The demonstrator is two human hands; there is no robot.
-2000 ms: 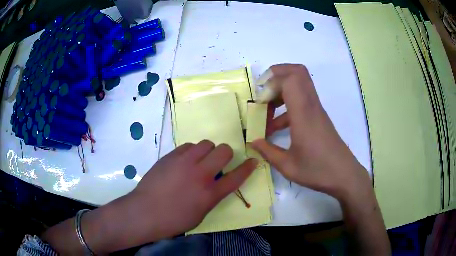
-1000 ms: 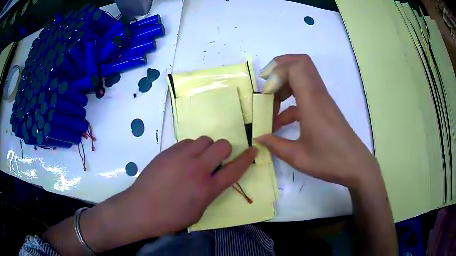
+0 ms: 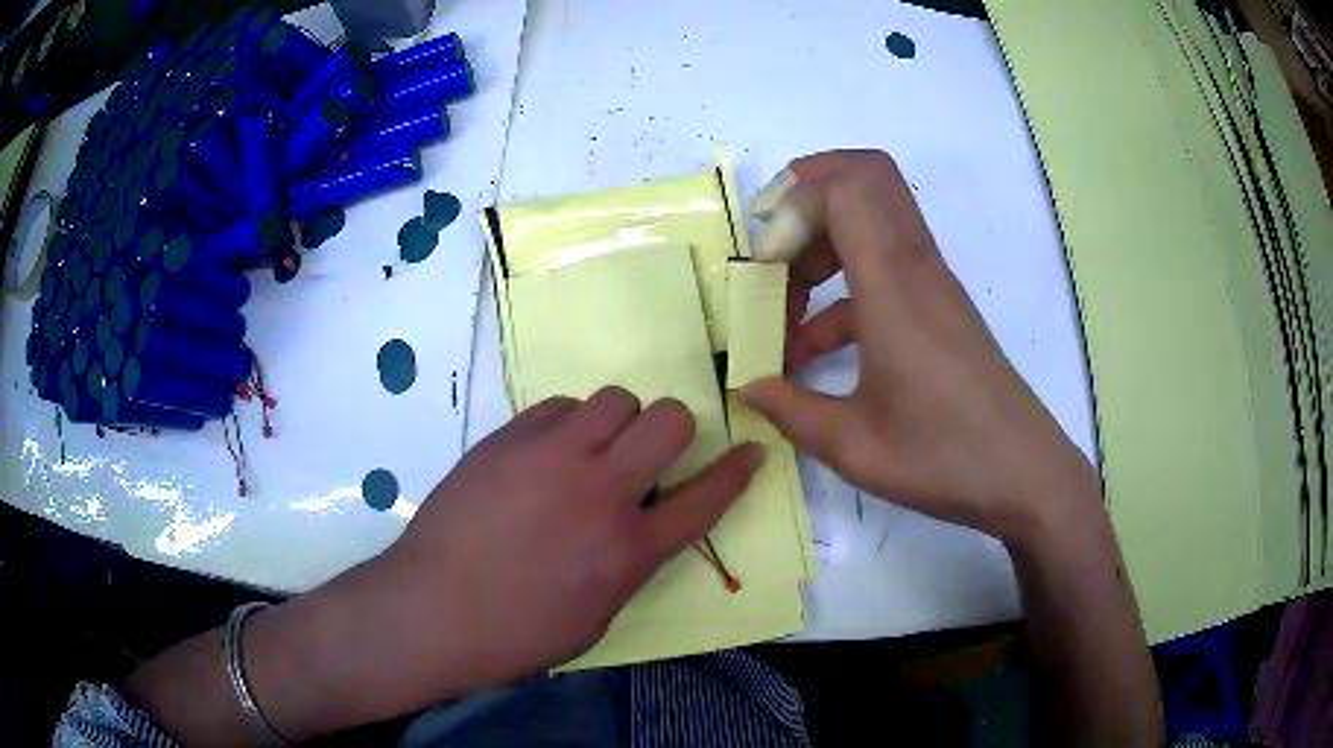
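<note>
A pale yellow adhesive sheet (image 3: 614, 314) with dark edge lines lies flat in front of me. My right hand (image 3: 892, 365), with cream finger cots on its fingertips, holds a small pale yellow strip (image 3: 756, 325) by its edge at the sheet's right side. My left hand (image 3: 563, 512) is palm down on the sheet, its fingers curled over a battery cell. The cell is almost fully hidden; a bit of dark blue shows between the fingers. Its thin red and black wire leads (image 3: 718, 566) stick out below my left index finger.
A cluster of blue cells (image 3: 146, 292) with dark green ends stands at left, some lying loose. Dark green discs (image 3: 396, 367) lie on the white table covering (image 3: 877, 132). Tall overlapping yellow sheets (image 3: 1155, 322) lie at right. A pale ring (image 3: 32, 241) lies at far left.
Over the last two seconds, the strip and my right hand have shifted slightly up the sheet. My left hand has barely moved and stays over the cell.
</note>
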